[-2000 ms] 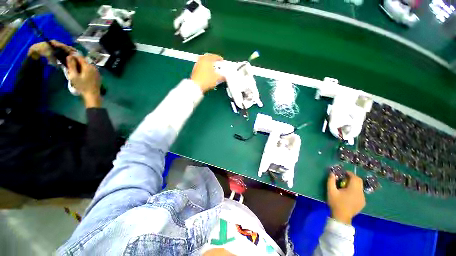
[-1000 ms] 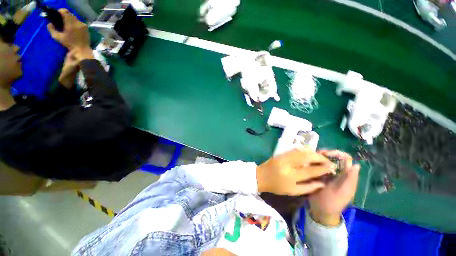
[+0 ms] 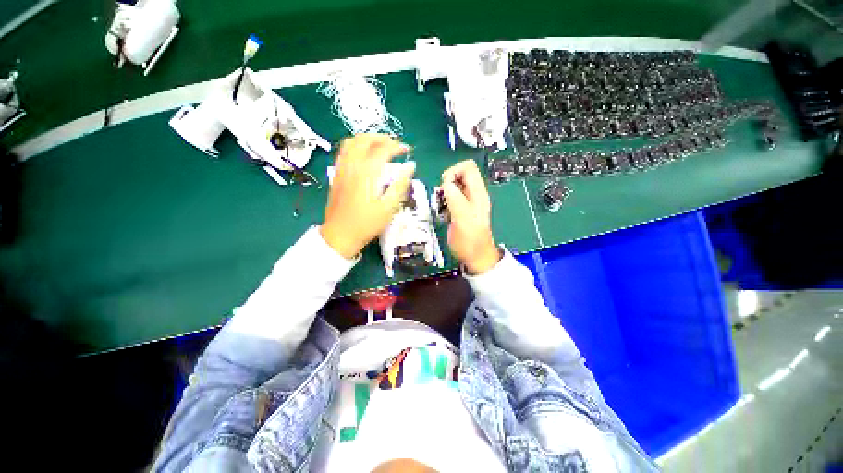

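A white camera housing (image 3: 407,231) lies on the green bench in front of me, its open cavity showing and its lower end near the bench edge. My left hand (image 3: 362,189) is over its upper part with bent fingers; whether the fingers grip the housing or a wire is hidden. My right hand (image 3: 470,217) is just right of the housing, fingertips closed on a small dark camera module (image 3: 442,201), which is mostly hidden.
Another housing (image 3: 263,125) with a blue-tipped cable lies at left, a third (image 3: 479,102) at the back. White cords (image 3: 360,103) lie between them. Module rows (image 3: 610,111) and a single module (image 3: 555,195) are at right. A blue bin (image 3: 638,323) is below the bench.
The view has swung right. My hands, together over the module before, are now apart, with my left hand over the housing's upper part and my right hand beside it.
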